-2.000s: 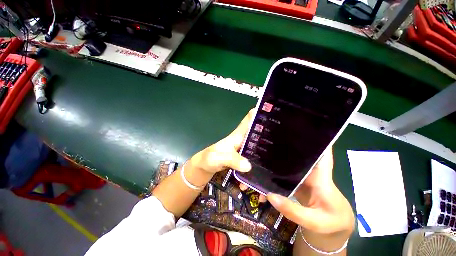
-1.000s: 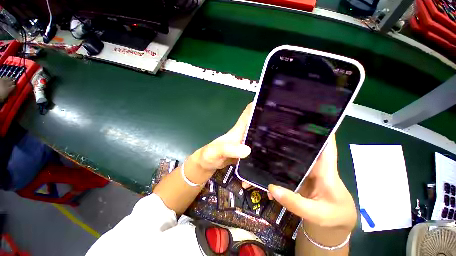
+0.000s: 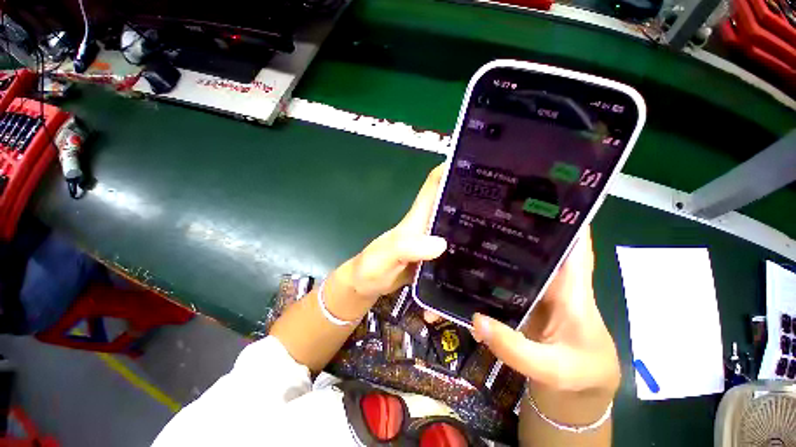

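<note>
A large smartphone (image 3: 524, 201) with a pale rim and a lit dark screen is held upright, tilted a little to the right. The screen shows lines of text and green blocks. My left hand (image 3: 393, 262) grips its lower left side, the thumb on the edge. My right hand (image 3: 563, 336) grips its lower right side, the thumb at the bottom edge. Both hands are bare. Loose dark pieces with gold and pale print (image 3: 449, 343) lie piled below the phone at the near bench edge, partly hidden by my hands.
A white paper sheet (image 3: 670, 319) with a blue object (image 3: 647, 376) lies at right. A sheet with dark pieces (image 3: 779, 323) and a beige fan (image 3: 758, 417) are at far right. Red trays (image 3: 30, 161) stand at left. A monitor is at the back left, a red stool (image 3: 113, 314) below.
The phone has moved up slightly in view, and its screen has changed from a list to text with green blocks. A hand seen at the left tray one second ago is gone.
</note>
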